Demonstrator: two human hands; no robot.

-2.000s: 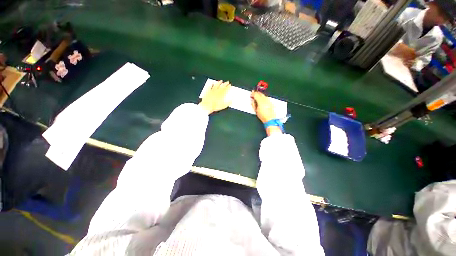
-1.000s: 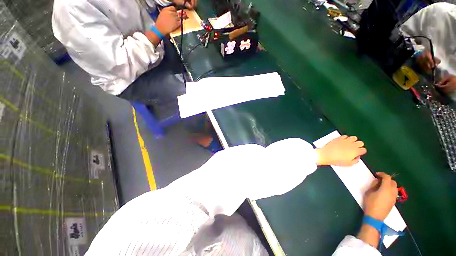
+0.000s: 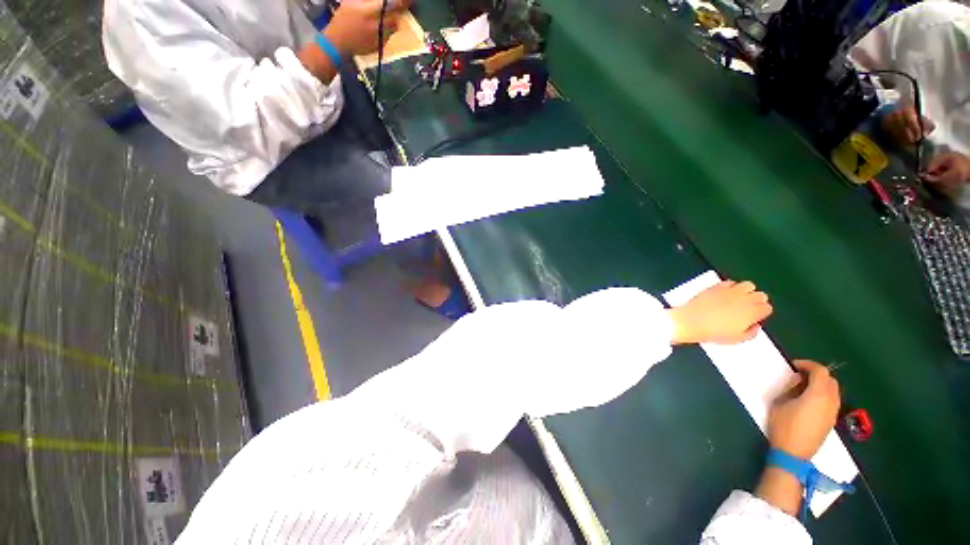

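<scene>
A long white liner strip point(image 3: 742, 375) lies on the dark green bench in front of me. My left hand point(image 3: 725, 312) rests flat on its far-left end, fingers together, holding nothing that shows. My right hand point(image 3: 805, 410) is over the strip's other half, fingers bent in; a thin tool tip, likely tweezers point(image 3: 834, 368), sticks out past the fingers. A blue wrist strap point(image 3: 806, 474) is on my right wrist. A small red housing point(image 3: 855, 425) lies beside the right hand, just off the strip.
Spare white liner strips point(image 3: 495, 192) overhang the bench's pale edge point(image 3: 460, 266). A worker in a white coat point(image 3: 229, 91) sits at upper left by a black box point(image 3: 504, 85). Another worker's hands point(image 3: 923, 144) are at upper right, near a metal-looking tray point(image 3: 945, 279). Wrapped stacks point(image 3: 117, 319) stand left.
Since one second ago the view has shifted only slightly. The red housing now looks turned, its open dark side more visible. Both hands stay over the strip. Earlier still, the view faced further right.
</scene>
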